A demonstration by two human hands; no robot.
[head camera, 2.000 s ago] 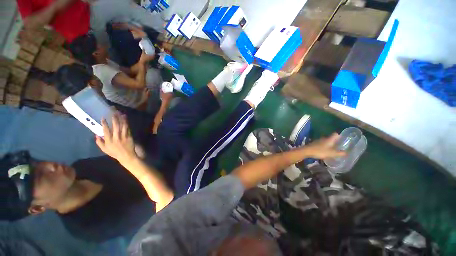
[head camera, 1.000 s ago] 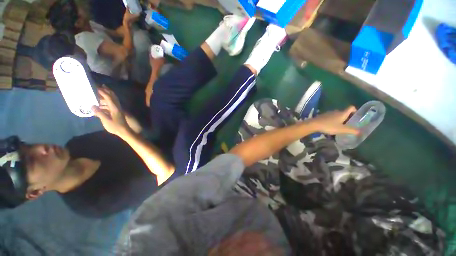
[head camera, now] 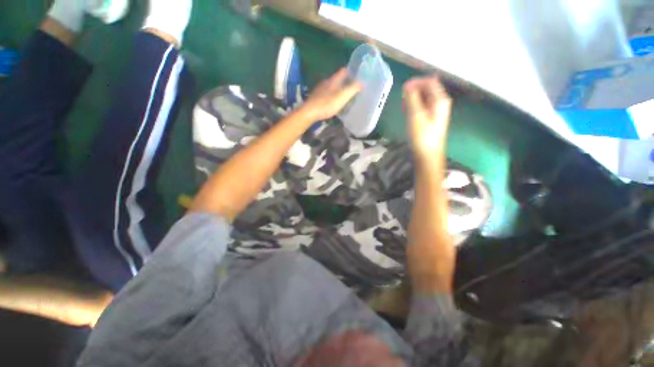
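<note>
A clear plastic shell [head camera: 364, 68], oblong with rounded ends, is in my left hand [head camera: 333, 94] above my camouflage-trousered knees. A whitish oblong body [head camera: 371, 107] with small dark marks along its right side shows in or against the shell; which one cannot be told. My left fingers and thumb grip its left edge. My right hand [head camera: 428, 104] is raised to the right of the shell, apart from it. Its fingers look curled and are blurred, so anything small in them cannot be made out.
A white-topped surface [head camera: 459, 36] runs diagonally from top centre to the right. An open blue-and-white box [head camera: 602, 97] sits on it at the right. A person's dark-trousered leg [head camera: 143, 143] with a white stripe is at my left. Dark shiny material [head camera: 552, 251] lies at lower right.
The view has swung right and down. The neighbouring person's raised hand and white device have left the picture. My right hand now shows. The shell now appears nearer the picture's middle.
</note>
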